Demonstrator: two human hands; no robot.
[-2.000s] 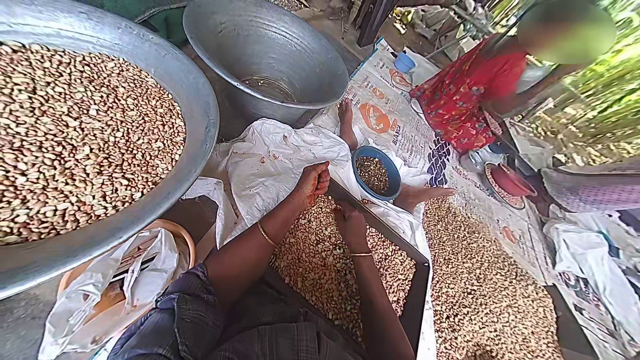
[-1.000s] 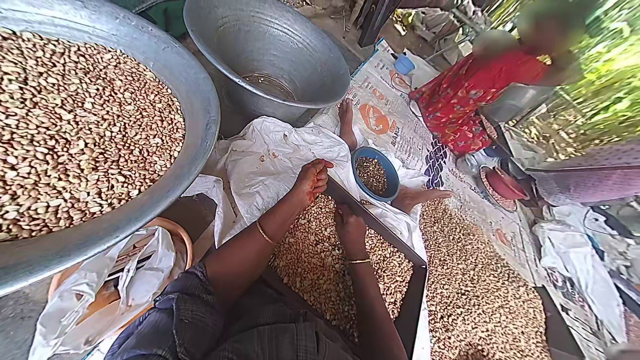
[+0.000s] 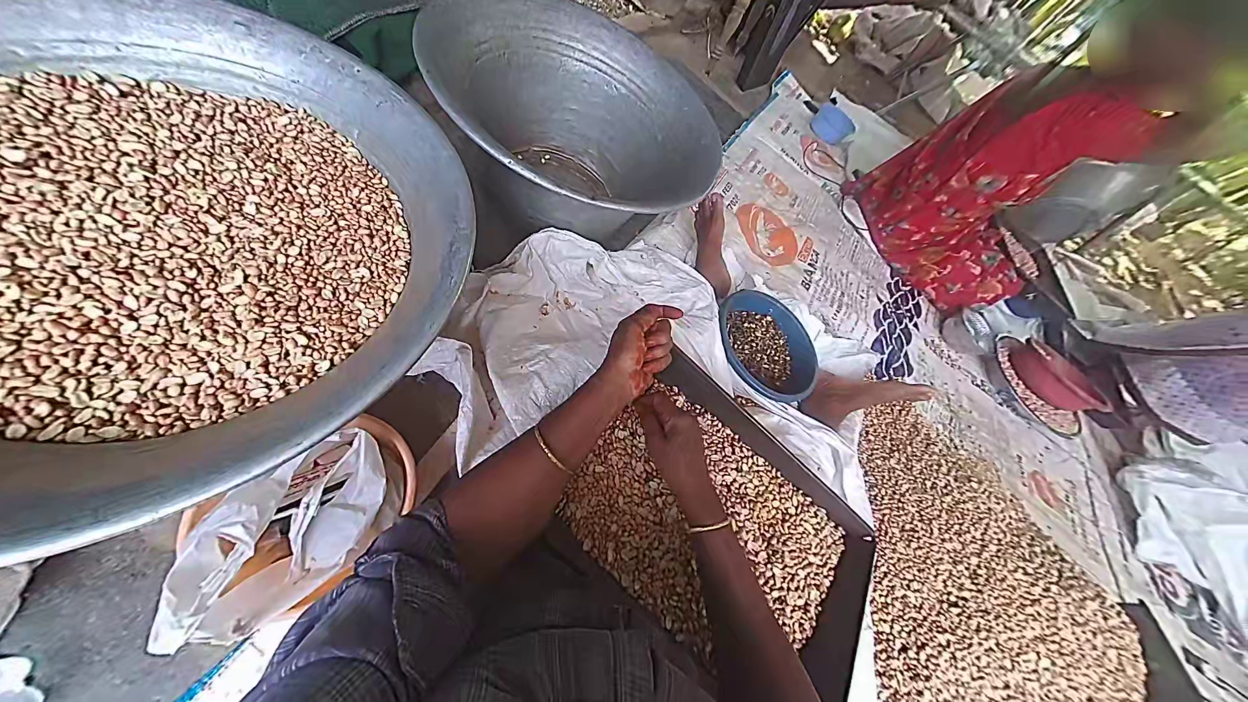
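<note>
My left hand (image 3: 639, 353), reddish on the palm, is curled above the far corner of a dark tray (image 3: 780, 460) of shelled nuts (image 3: 770, 517). Whether anything lies inside its fingers cannot be told. Just below it, my right hand (image 3: 671, 434) has its fingertips drawn together over the nuts; what they hold is hidden. Each wrist wears a thin bangle. A blue bowl (image 3: 801, 341) with small dark pieces stands beyond the tray's right edge, between my bare feet. White sacking (image 3: 585, 312) lies beneath and behind.
At left is a large metal basin (image 3: 439, 234) full of nuts, with another metal basin (image 3: 585, 97) behind it. Below sits an orange tub (image 3: 400, 458) with a plastic bag. Nuts (image 3: 975, 565) are spread on printed sacks at right. A person in red (image 3: 975, 185) sits near a red bowl (image 3: 1063, 375).
My left hand's fingers, pointed upward earlier, are now curled with the palm side showing, closer to my right hand. The person in red has shifted posture.
</note>
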